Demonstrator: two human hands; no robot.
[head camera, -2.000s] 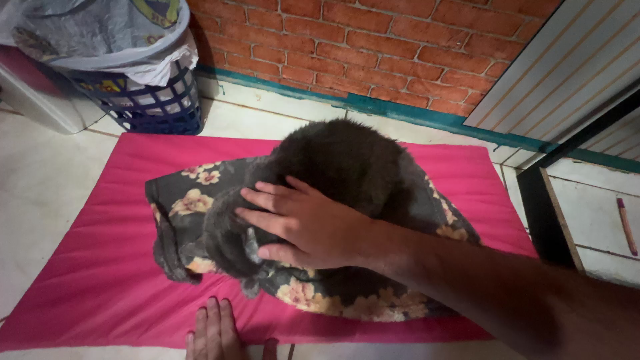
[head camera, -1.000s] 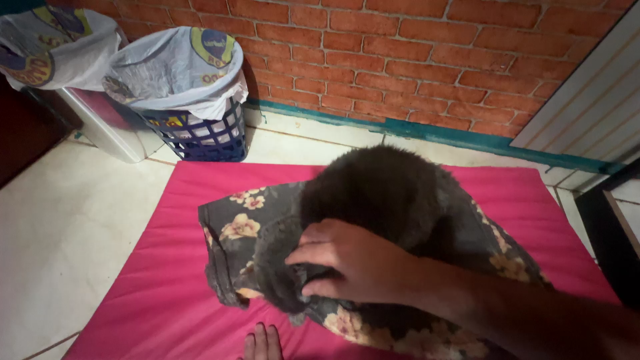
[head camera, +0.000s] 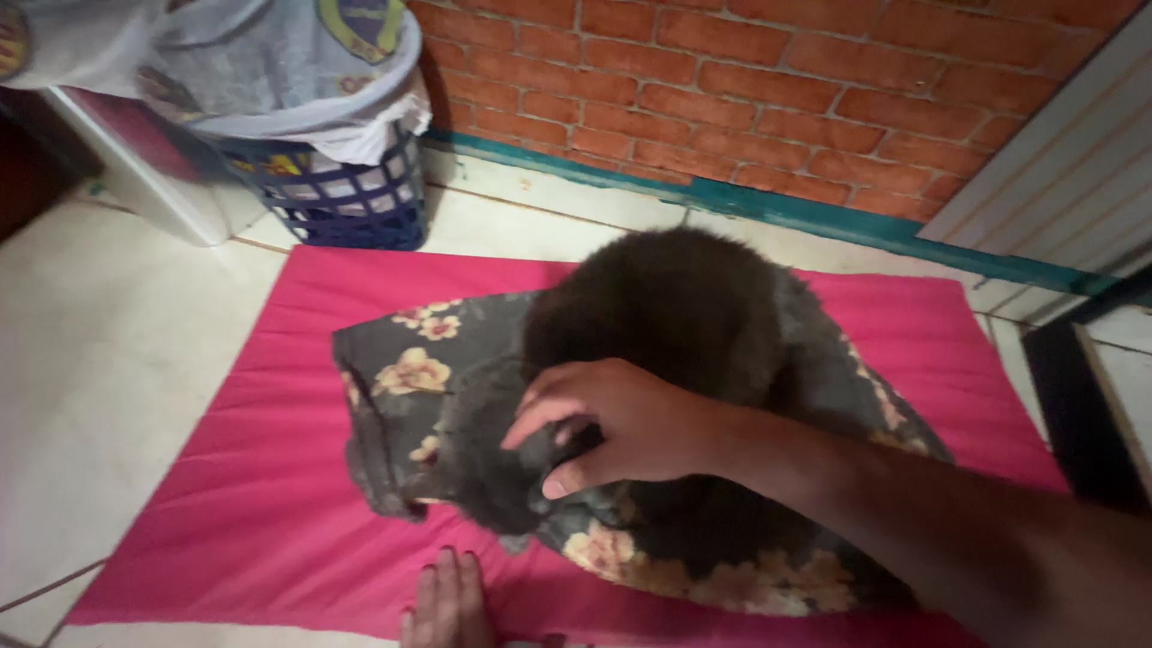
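Observation:
A dark grey furry cat (head camera: 666, 306) lies curled on a dark floral cloth (head camera: 486, 333), which is spread over a pink mat (head camera: 270, 468). My right hand (head camera: 612, 423) reaches in from the right over the cat's head and neck, with thumb and fingers curved apart. Whether the fingertips press on the fur is hard to tell. My left hand (head camera: 447, 603) rests palm down on the mat's near edge, fingers together, below the cat's head. Blur and my right hand hide part of the cat's head.
A blue plastic basket (head camera: 360, 198) lined with a plastic bag stands behind the mat at left, beside a white container (head camera: 171, 171). A brick-patterned wall (head camera: 684, 81) runs along the back. A black frame (head camera: 1093, 414) lies at right on the tiled floor.
My right hand lay flatter with fingers spread on the cat two seconds ago; its fingers and thumb are now curved. My left hand stays on the mat.

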